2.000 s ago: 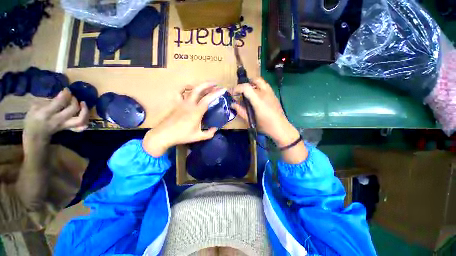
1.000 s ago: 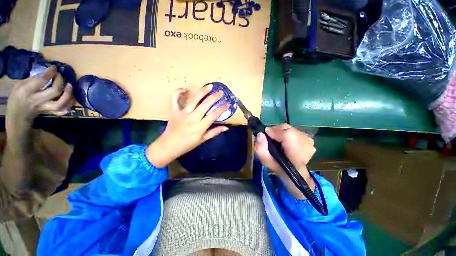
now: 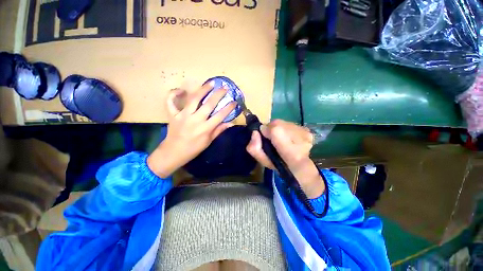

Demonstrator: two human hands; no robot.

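A dark oval plastic cover [image 3: 229, 91] lies at the front edge of the cardboard work mat [image 3: 143, 69], shiny on its upper face. My left hand [image 3: 193, 124] is on it, fingers spread over its face and hiding much of it. My right hand [image 3: 286, 145] grips the black soldering iron [image 3: 273, 153]. The iron's metal tip touches or nearly touches the cover's right edge; I cannot tell which. Its cord loops by my right wrist. Dark covers [image 3: 222, 156] lie in the box at my lap, partly hidden by my hands.
More covers [image 3: 98, 100] lie overlapping on the mat's left side, with one at the upper left. The soldering station [image 3: 336, 24] stands right of the mat on the green bench [image 3: 370, 95], its cable hanging forward. A large clear plastic bag [image 3: 429, 34] and pink material [image 3: 471, 103] are far right.
The view has shifted, so the bench items sit higher and further left. The iron's tip has come down to the cover's right side. The other person's hand has left the covers at the left.
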